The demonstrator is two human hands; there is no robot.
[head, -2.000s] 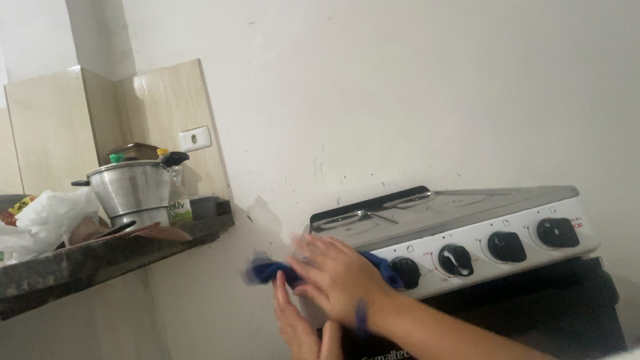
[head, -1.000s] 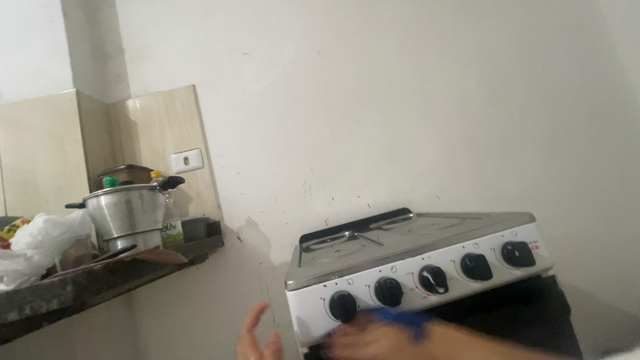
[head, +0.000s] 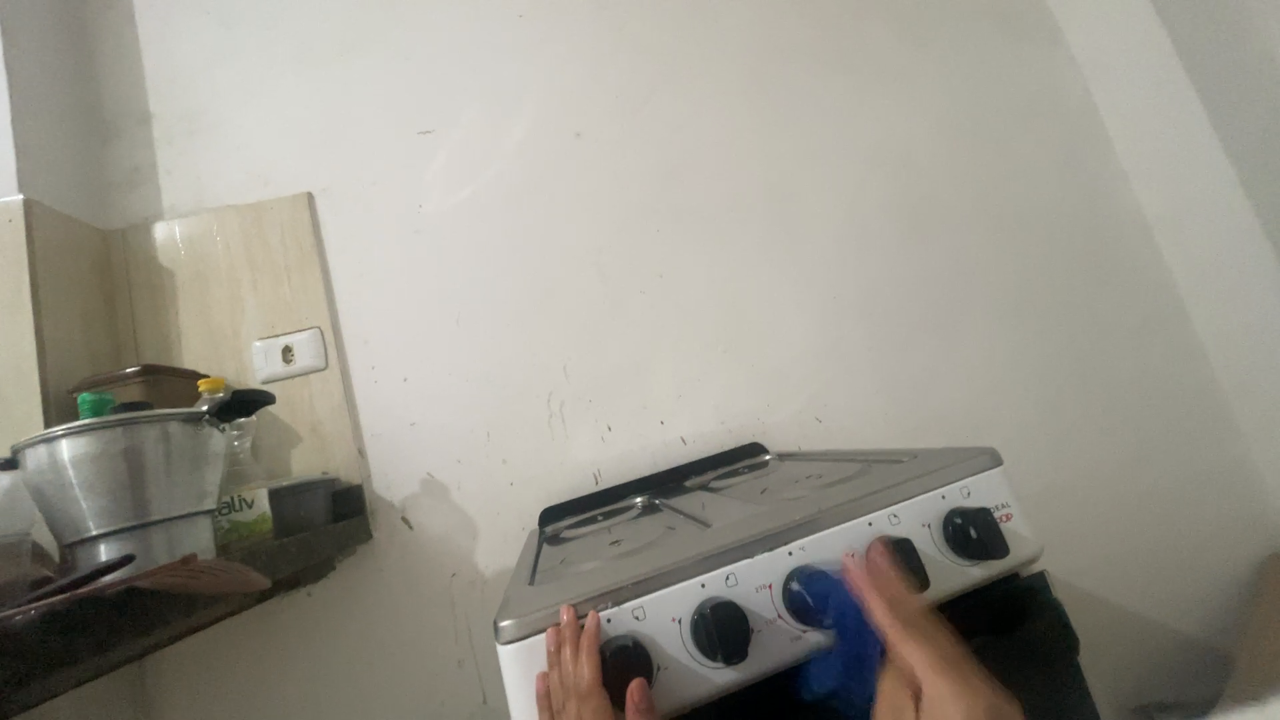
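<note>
My right hand (head: pixel 915 645), somewhat blurred, holds a blue cloth (head: pixel 845 640) against the front panel of a white gas stove (head: pixel 760 560). The cloth lies over part of the middle black knob (head: pixel 812 597), and my thumb is by the knob to its right (head: pixel 905 562). At the panel's left end my left hand (head: pixel 575 670) rests with its fingers spread beside the leftmost knob (head: pixel 627 662), holding nothing. Behind the panel is the stove's steel top (head: pixel 640 540). The oven front (head: pixel 1010 630) is dark and partly hidden by my right hand.
A dark stone counter (head: pixel 140 625) at the left bears an aluminium pot (head: pixel 130 480) with black handles, a bottle with a yellow cap (head: pixel 240 445) and a carton (head: pixel 243 515). A wall socket (head: pixel 290 354) sits on the tiles above. A marked white wall (head: pixel 750 250) stands behind the stove.
My hands were close together at the stove's left corner two seconds ago. My right hand with the blue cloth has moved right along the knobs; my left hand now touches the panel's left end.
</note>
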